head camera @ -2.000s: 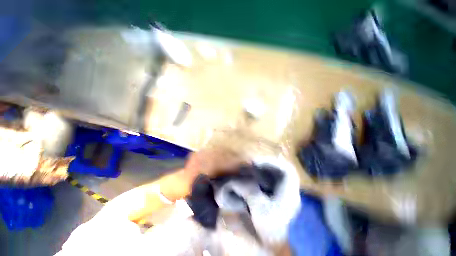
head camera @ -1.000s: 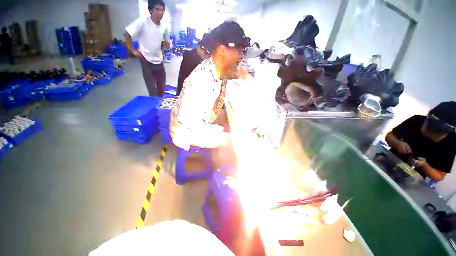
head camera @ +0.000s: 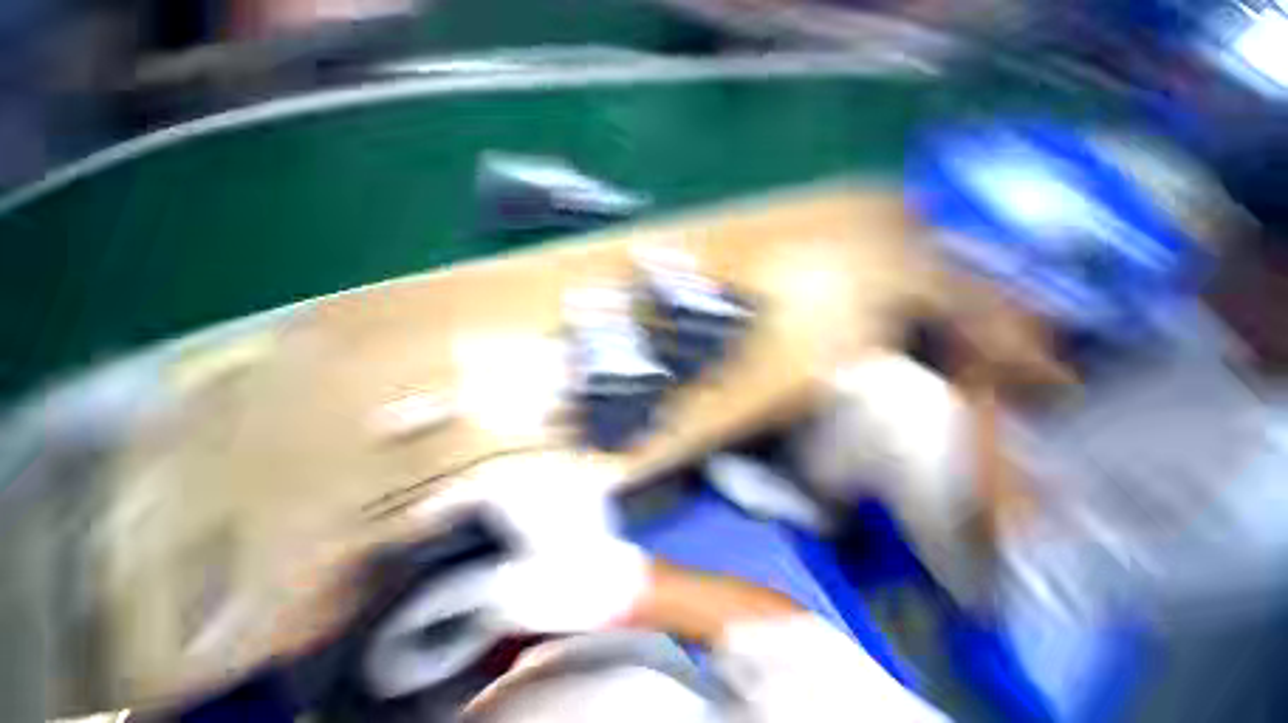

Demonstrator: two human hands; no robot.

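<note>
The whole view is blurred. My right hand (head camera: 572, 544), in a white glove with a bare wrist, is at the lower middle, closed on a black moulded part. The black moulded part (head camera: 370, 600) has a pale oval inner rim facing me. A brownish, skin-toned smear at its left side may be my left hand; its fingers cannot be made out. Two joined black-and-white pieces, one nearer (head camera: 615, 370) and one farther (head camera: 692, 314), stand side by side on the bench. A third black-and-white piece (head camera: 544, 191) is on the green strip.
The brown bench (head camera: 339, 353) curves along the green strip (head camera: 339, 184). A thin dark stick and a small white item (head camera: 410, 413) lie on it. A blue tote (head camera: 1045, 212) is at upper right. Another person's pale sleeve (head camera: 904, 424) is at right, near blue crates.
The view has swung from the seated and standing people down to the bench. The held part and my gloved hand, out of view one second ago, show again at lower left and middle.
</note>
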